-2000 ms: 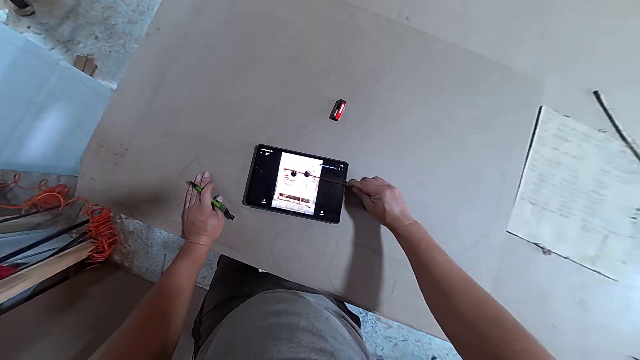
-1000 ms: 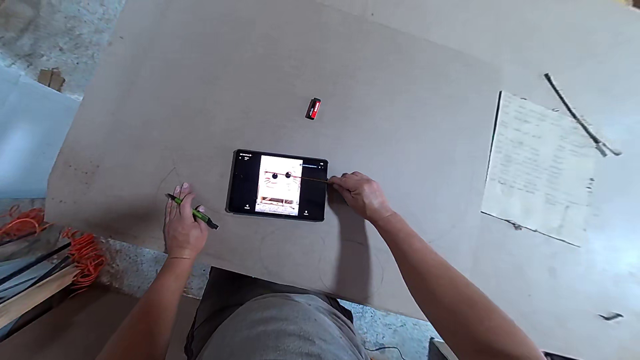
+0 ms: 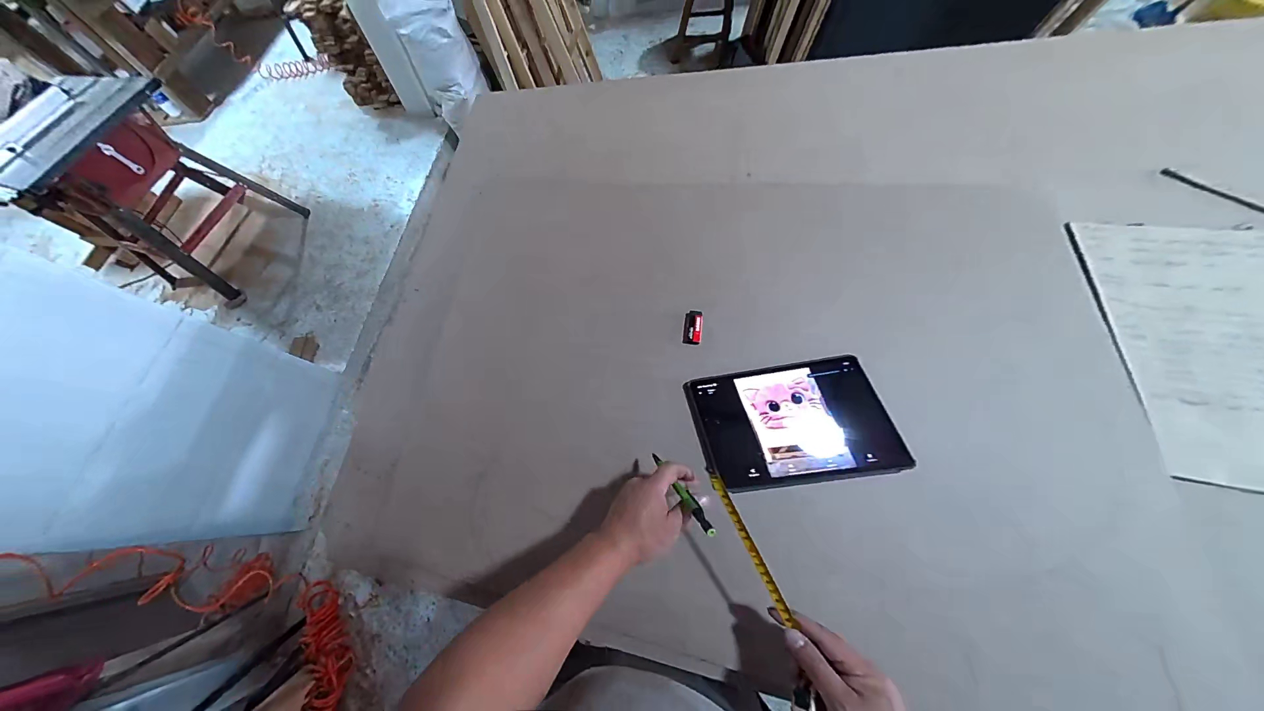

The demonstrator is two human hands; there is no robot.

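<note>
My left hand [image 3: 647, 513] holds a green and black marker pen [image 3: 693, 508] just left of the tablet's lower left corner. My right hand [image 3: 839, 667], low in the view, grips a tape measure. Its yellow blade [image 3: 752, 553] slants up from that hand to the near left corner of the tablet [image 3: 889, 434]. The tablet lies flat on the large sheet-covered table and shows a pink cartoon cat face, with glare on part of the screen. Beyond the tablet lies a small red and black object [image 3: 693, 328], possibly an eraser.
The broad grey-brown tabletop [image 3: 592, 227] carries a paper sheet with writing [image 3: 1185, 336] and a dark strip [image 3: 1213, 190] on the right. Orange coiled cord [image 3: 326, 642] hangs at lower left. A metal-topped stand [image 3: 74, 128] and stacked wood strips [image 3: 528, 39] are beyond the table.
My right hand has moved from the tablet's right side toward the near edge, and an extended yellow tape blade now shows. My left hand is closer to the tablet. The view has tilted up.
</note>
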